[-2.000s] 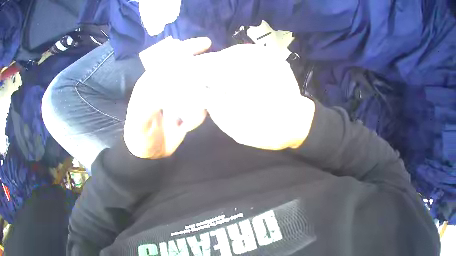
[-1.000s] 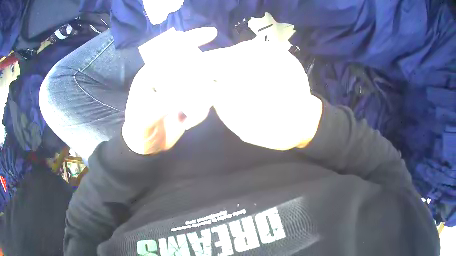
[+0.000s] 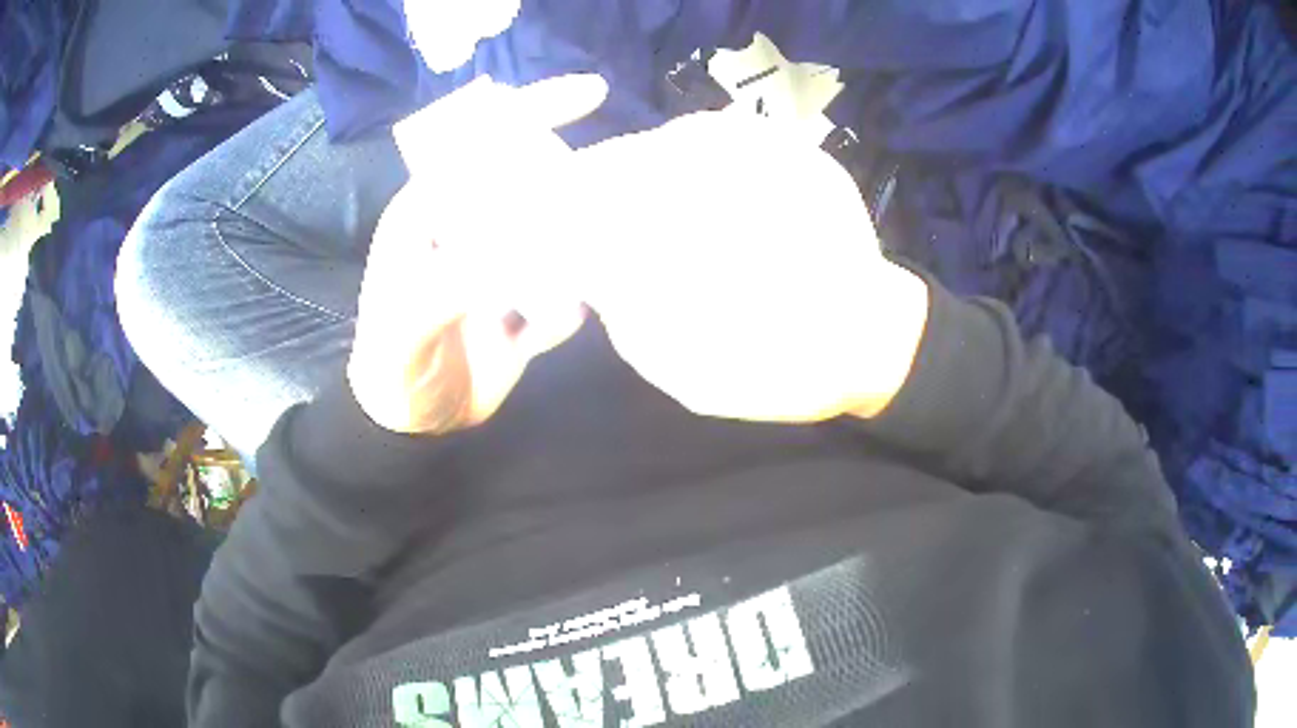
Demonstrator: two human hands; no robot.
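Both hands are washed out white by glare and meet in front of the chest. My left hand (image 3: 455,299) holds a small white patch (image 3: 452,125), whose straight-edged corner sticks out at the upper left of the hand. My right hand (image 3: 754,277) lies against my left hand; its fingers merge with the glare, so its grip cannot be told. A white backing piece with ragged edges (image 3: 775,83) shows just beyond my right hand, on the blue garment (image 3: 981,114).
Another white patch (image 3: 460,26) lies on blue cloth at the top. Heaped blue garments (image 3: 1223,327) fill the right side, with more at the left. A jeans-covered knee (image 3: 214,270) is at the left. Small scraps (image 3: 214,481) lie below it.
Both hands have shifted slightly up in the picture since the first frame and stay together. The white patch still sticks out from my left hand.
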